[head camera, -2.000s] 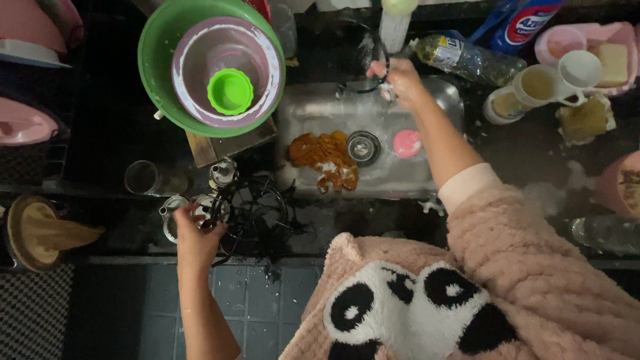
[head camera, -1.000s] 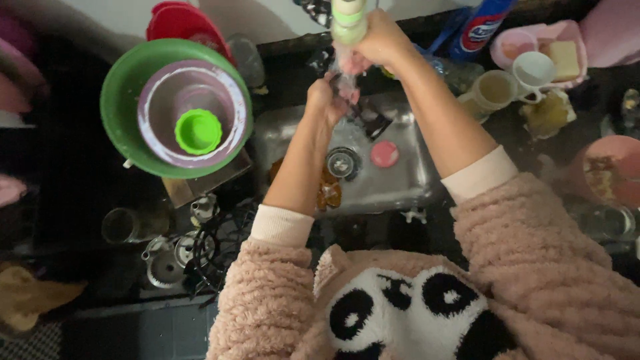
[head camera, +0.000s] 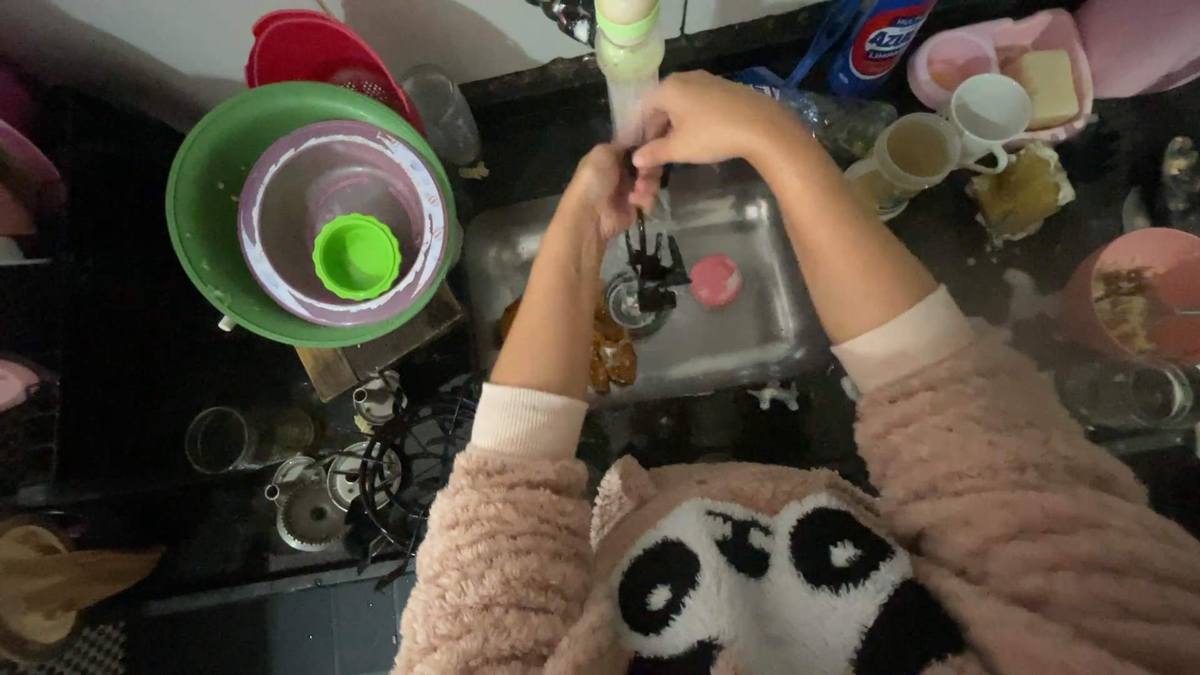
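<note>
Over the back of the steel sink [head camera: 741, 347], my left hand [head camera: 609, 192] grips a black metal piece [head camera: 653, 267], perhaps a stove grate, whose prongs hang below the fingers. My right hand [head camera: 694, 122] is bent over the top of it, close to the water stream from the tap [head camera: 630, 47]; the fingers overlap, and whether they hold the piece I cannot tell. Below the hands lie the drain strainer [head camera: 633, 302], a pink round thing [head camera: 716, 280] and a crumpled orange-brown cloth or bag [head camera: 614, 356], partly behind my left forearm.
Left of the sink, a green basin [head camera: 202, 253] holds nested bowls above a wooden board [head camera: 328, 372]. Metal burner parts [head camera: 309, 506] and black stove grates [head camera: 422, 450] lie at the front left. Cups [head camera: 914, 150], a used sponge [head camera: 1022, 192] and a blue cleaner bottle [head camera: 877, 47] stand right.
Two seconds ago my left hand was at the grates and burner parts on the left; it has moved to the tap beside my right hand. The black piece now hangs lower over the sink.
</note>
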